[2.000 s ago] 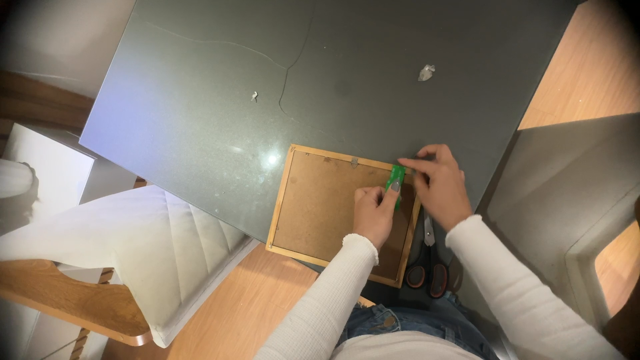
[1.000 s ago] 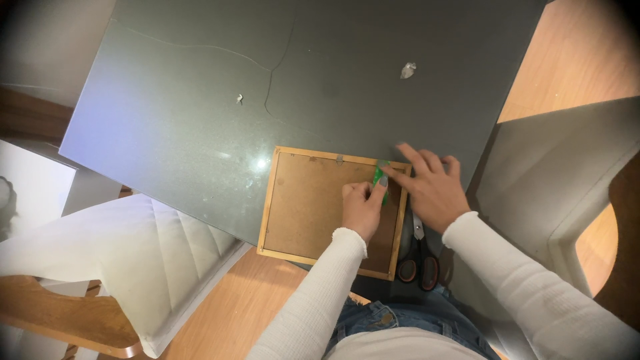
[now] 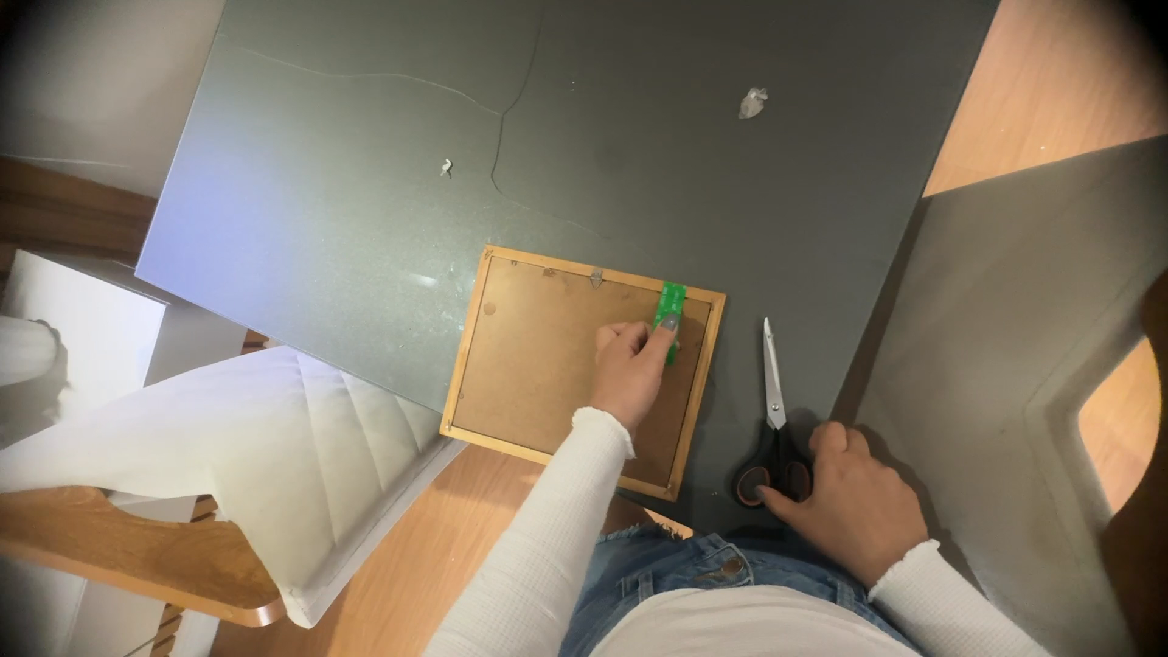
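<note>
A wooden picture frame [image 3: 584, 274] lies at the near table edge with its brown backing board [image 3: 529, 356] upward and a small metal hanger at its top rail. A green strip [image 3: 673, 299] crosses the frame's top rail near the right corner and runs onto the backing. My left hand [image 3: 631, 365] has its thumb on the strip, fingers curled against the board. Right of the frame lie scissors [image 3: 774, 411] with black handles and reddish inner rings, blades pointing away. My right hand [image 3: 853, 488] is spread beside the handles, its thumb at the left ring.
The dark table [image 3: 639, 137] bears a crumpled clear scrap [image 3: 753, 103], a small white scrap [image 3: 446, 168] and a long thin thread or crack line. A quilted white chair [image 3: 338, 456] stands at the left, a grey chair [image 3: 995, 365] at the right.
My right hand has left the green strip and the frame's top right corner and moved down to the scissors' handles. My left hand remains at the strip.
</note>
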